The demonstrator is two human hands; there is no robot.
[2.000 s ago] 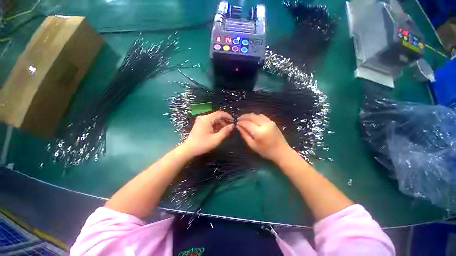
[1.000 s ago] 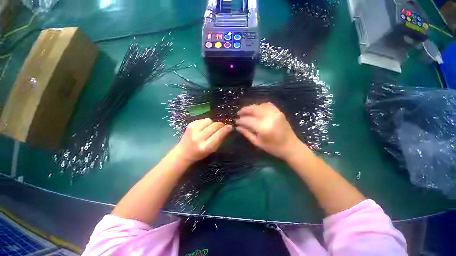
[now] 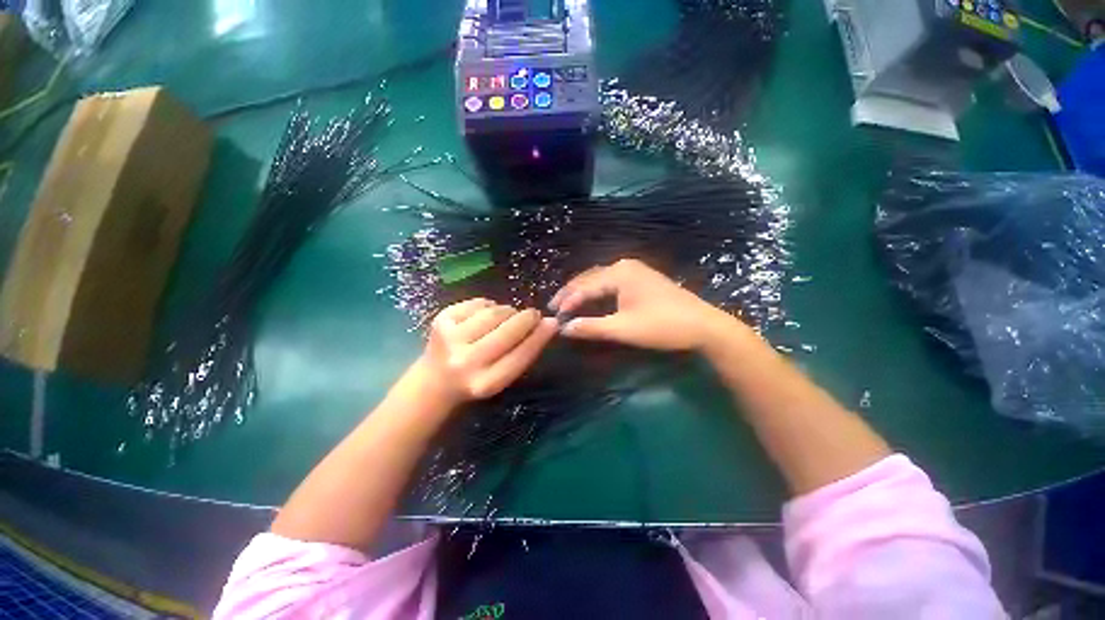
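Note:
A large pile of thin black wire leads [image 3: 654, 230] with silvery terminals lies under and around my hands. My left hand [image 3: 485, 349] has its fingers curled, thumb and index tips pinched together over the pile. My right hand [image 3: 630, 305] meets it fingertip to fingertip, thumb and index pinching a small dark bit [image 3: 559, 319] between the hands. The bit is too small to make out clearly. A flat green piece [image 3: 465, 265] lies on the pile beyond my left hand.
A dark tape dispenser [image 3: 526, 103] with a red display stands behind the pile. A carton [image 3: 103, 230] and a wire bundle [image 3: 261, 260] are at left. A far wire bundle [image 3: 703, 61], a grey machine [image 3: 897, 67] and bagged wires [image 3: 1018, 291] are at right.
The view has shifted, so the dispenser sits higher and further left. My hands stay together at the pile; the right fingers have opened somewhat from their earlier closer curl.

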